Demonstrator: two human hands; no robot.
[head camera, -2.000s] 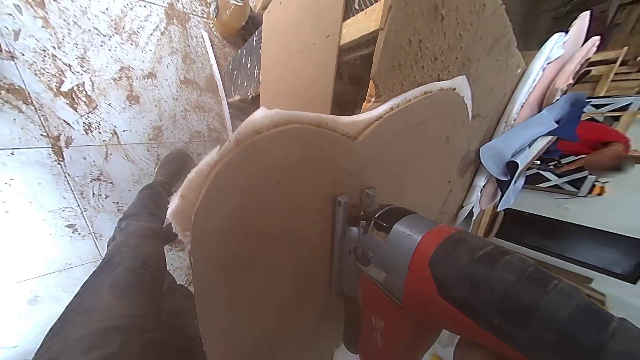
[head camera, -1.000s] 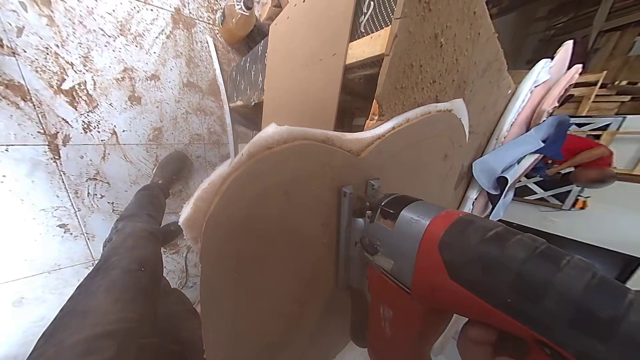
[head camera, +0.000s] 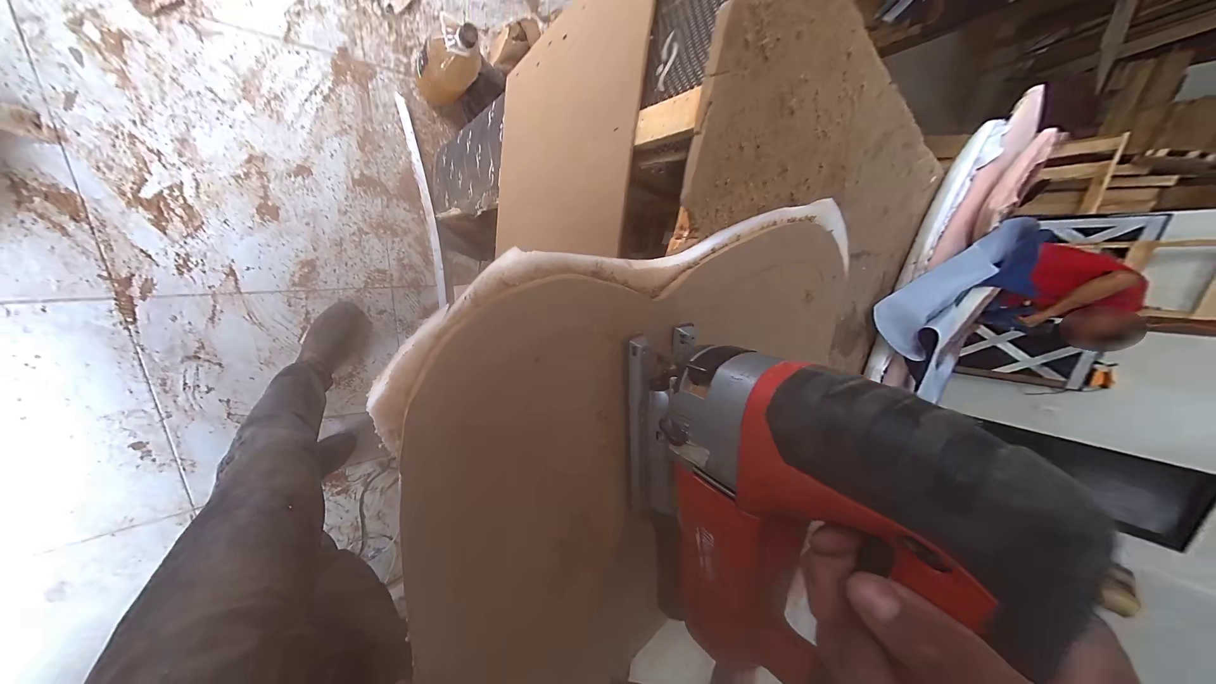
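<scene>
My right hand (head camera: 912, 622) is wrapped around the black and red grip of a jigsaw (head camera: 760, 427), with fingertips by the trigger at the lower right. The jigsaw's metal base plate rests against a brown board with a curved outline (head camera: 522, 427). White foam padding (head camera: 560, 266) runs along the board's upper and left edge, standing out past it. The blade cannot be made out. My left hand is not seen; a small skin-coloured patch at the bottom edge below the jigsaw is too little to identify.
Behind the board stand a flat brown panel (head camera: 570, 133), a rough brown sheet (head camera: 788, 123) and a dark patterned box (head camera: 470, 157). A bottle (head camera: 448, 66) is on the dusty tiled floor (head camera: 237, 237). Padded pieces (head camera: 978, 190) and a person in red (head camera: 1083, 275) are at right.
Fingers of my right hand have come further into view around the jigsaw's grip. The person in red has moved.
</scene>
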